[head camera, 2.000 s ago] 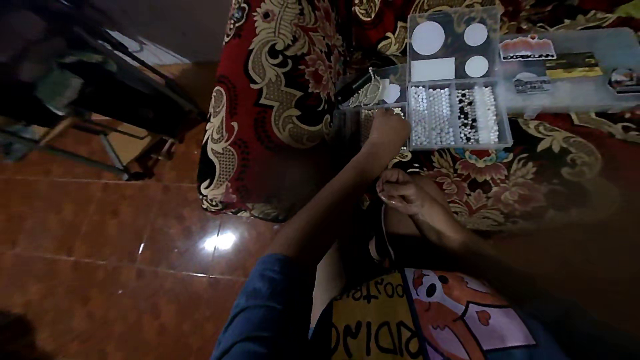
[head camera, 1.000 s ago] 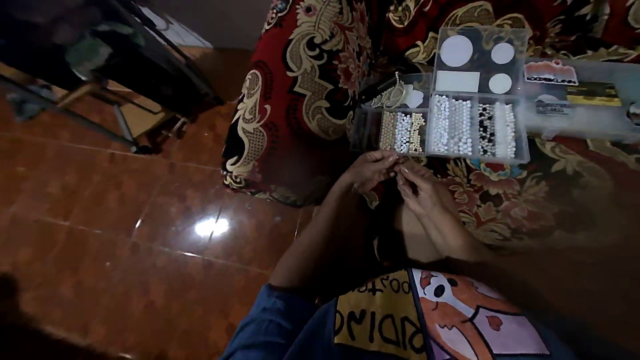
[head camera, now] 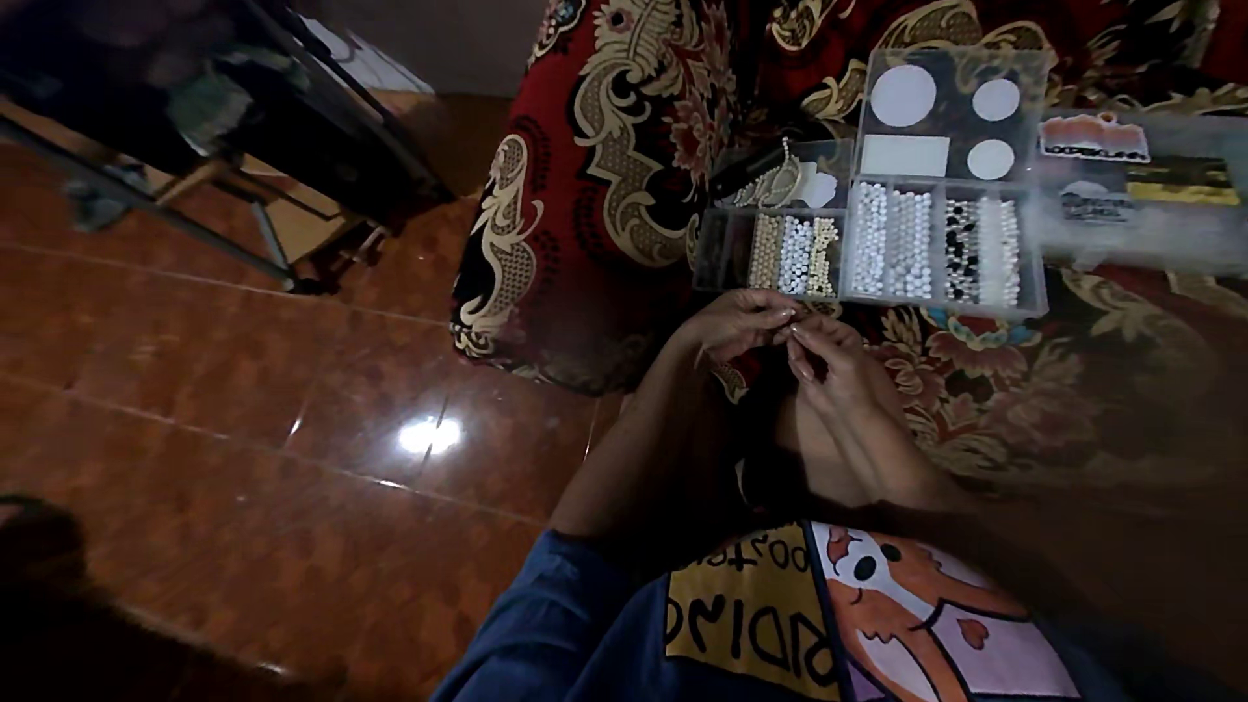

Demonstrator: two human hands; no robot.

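Note:
My left hand (head camera: pixel 746 324) and my right hand (head camera: pixel 829 356) meet at the fingertips just below the bead boxes. Fingers of both are pinched together; whatever lies between them is too small and dark to make out. Right above them is a clear plastic box (head camera: pixel 715 255) with gold, white and cream beads (head camera: pixel 797 255) in rows. Beside it stands an open clear plastic bead box (head camera: pixel 1041 283) holding white beads (head camera: pixel 892 244) and black-and-white beads (head camera: pixel 962 252), its lid raised with white round and rectangular labels. A beaded strand (head camera: pixel 780 183) lies in the smaller box's upper part.
Another clear plastic case (head camera: pixel 1204 229) with stickers lies at the right. The boxes rest on a sofa with red and gold floral fabric (head camera: pixel 585 283). A dark-framed stand (head camera: pixel 244 219) is at the upper left, on a glossy tiled floor (head camera: pixel 292 390).
Two seconds ago my left hand was over the smaller bead box; it has come down from it to my right hand. Since one second ago both hands have stayed together.

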